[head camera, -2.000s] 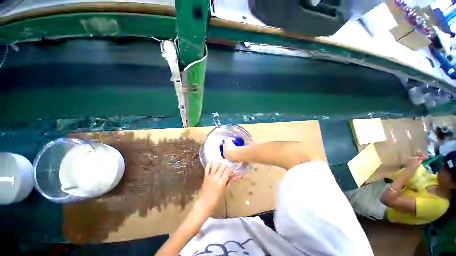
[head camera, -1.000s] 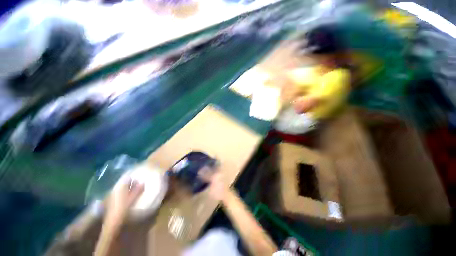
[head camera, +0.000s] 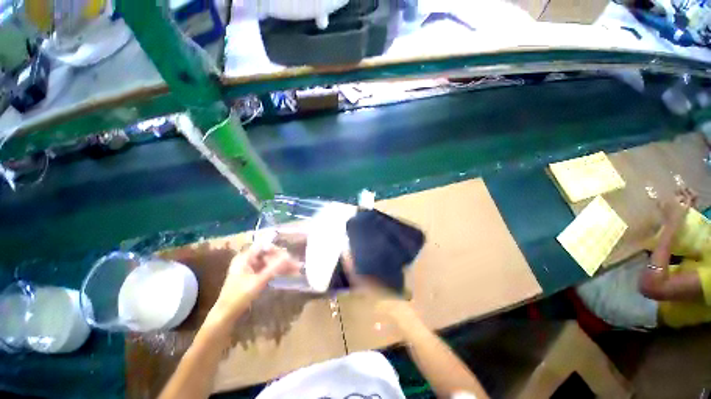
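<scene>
A clear container with a white base (head camera: 324, 248) is held over the cardboard sheet (head camera: 452, 226), its clear wall to the left and its base to the right. My left hand (head camera: 263, 265) is at the clear wall, its fingers bent; it looks to be holding the container. My right hand (head camera: 373, 287) holds a dark wiping cloth (head camera: 383, 248) against or close to the white base. The cloth hides most of that hand's fingers.
Two more white-based containers lie at the left, one (head camera: 158, 296) on the wet end of the cardboard. The green conveyor belt (head camera: 374, 148) runs beyond, with a green post (head camera: 234, 148). Yellow sheets (head camera: 591, 234) and a person in yellow (head camera: 686, 273) are at the right.
The view has swung right and back. The container, earlier upright with my right hand inside, is now turned on its side. The dark cloth is now at its base.
</scene>
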